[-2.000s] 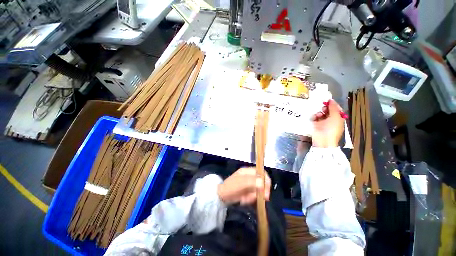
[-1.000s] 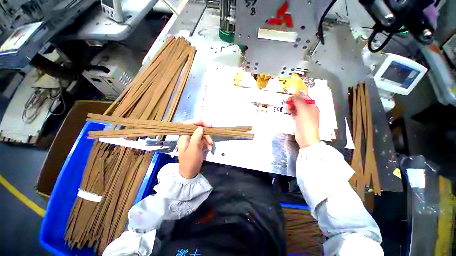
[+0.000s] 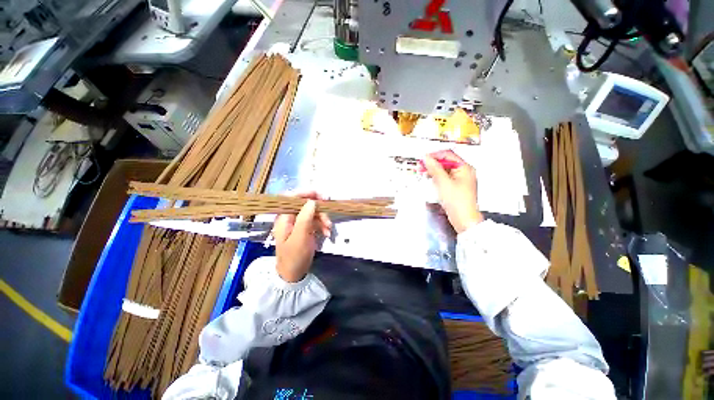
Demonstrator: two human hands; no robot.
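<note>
My left hand (image 3: 297, 237) is closed on a few brown straps (image 3: 211, 205), which lie crosswise over the table's front left edge, their right ends over the white template plate (image 3: 344, 160). My right hand (image 3: 456, 190) holds a small red-pink handled tool (image 3: 445, 163) over the plate, just below the yellow-orange clamp pieces (image 3: 462, 127). The tool's tip is too small to make out. The grey machine head (image 3: 419, 58) stands above the clamp.
A fanned pile of brown straps (image 3: 247, 129) lies on the table's left. A blue bin (image 3: 92, 328) of straps stands below it, beside a cardboard box (image 3: 106, 215). More straps (image 3: 565, 203) lie at the right, near the control panel (image 3: 626, 107). A strap-filled bin shows lower right.
My left hand, earlier low in front with a strap hanging upright, now holds straps crosswise at the left. My right hand has moved left over the plate with the red-pink tool.
</note>
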